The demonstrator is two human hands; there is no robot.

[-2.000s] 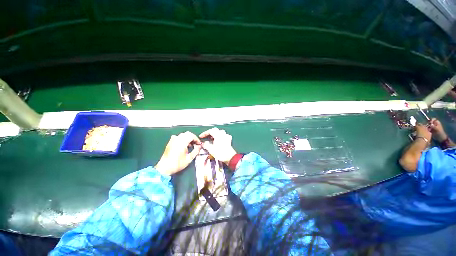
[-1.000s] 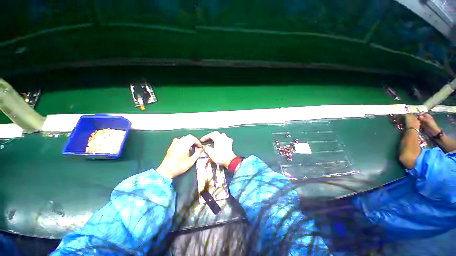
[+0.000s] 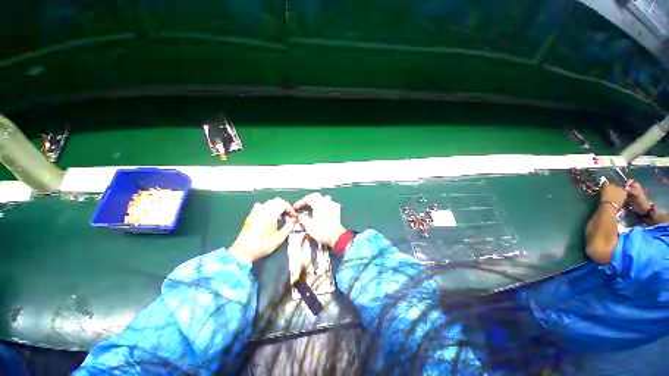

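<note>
An open phone unit point(image 3: 310, 266) lies flat on the dark-green mat in front of me, silvery with pale patches. A dark strip point(image 3: 308, 298) lies at its near end. My left hand point(image 3: 262, 226) and my right hand point(image 3: 321, 219) meet at the unit's far end. The fingertips of both hands are pinched close together over a small part point(image 3: 297, 214). The part is mostly hidden between the fingertips, so its shape cannot be told.
A blue bin point(image 3: 107, 201) with pale bits stands at left. A clear sheet point(image 3: 469, 233) with red-brown bits point(image 3: 419, 219) and a white piece point(image 3: 444, 217) lies right. Waiting units point(image 3: 222, 138) sit on the belt beyond the white edge point(image 3: 337, 174). Another person's hands point(image 3: 626, 194) work at far right.
The waiting units on the belt have moved to the right. My hands stay at the unit's far end with little change. The other person's hands have shifted.
</note>
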